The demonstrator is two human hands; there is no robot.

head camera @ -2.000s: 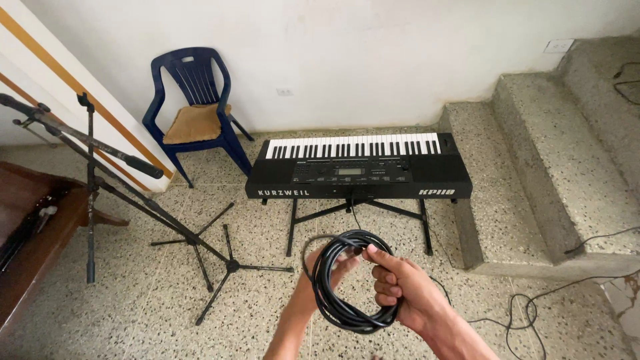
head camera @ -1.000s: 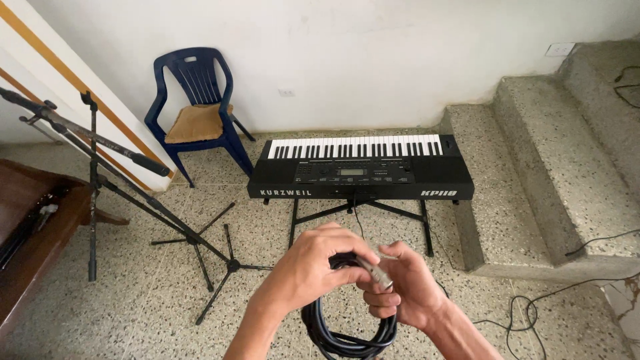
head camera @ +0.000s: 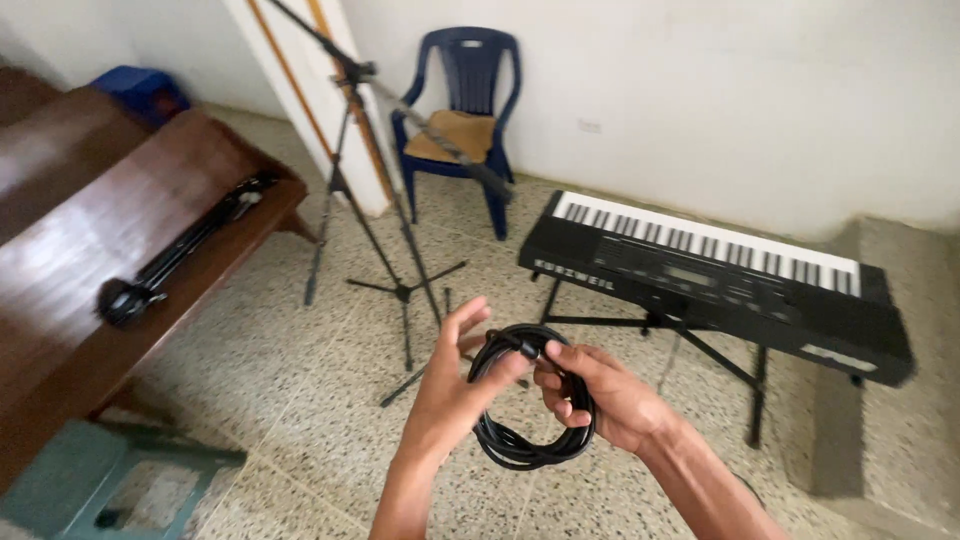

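Note:
A coiled black cable (head camera: pixel 517 450) hangs in front of me at the lower middle. My right hand (head camera: pixel 611 390) grips the right side of the coil, with thumb and fingers near a black cable connector (head camera: pixel 529 350). On the coil's left side is my left hand (head camera: pixel 457 375), its fingers spread and raised and its thumb reaching across the loops by the connector. Whether that thumb presses on the cable is unclear from the blur.
Microphone stands (head camera: pixel 403 291) rise left of centre, near a blue plastic chair (head camera: pixel 472 75). A Kurzweil keyboard (head camera: pixel 705 274) rests on its stand at right, beside concrete steps (head camera: pixel 911 420). A wooden bench (head camera: pixel 247 247) holds black stand-like gear (head camera: pixel 187 247); a green plastic stool (head camera: pixel 67 472) is lower left.
The view has swung left. My left hand, closed around the top of the coil a second ago, now has its fingers spread. My right hand remains on the cable.

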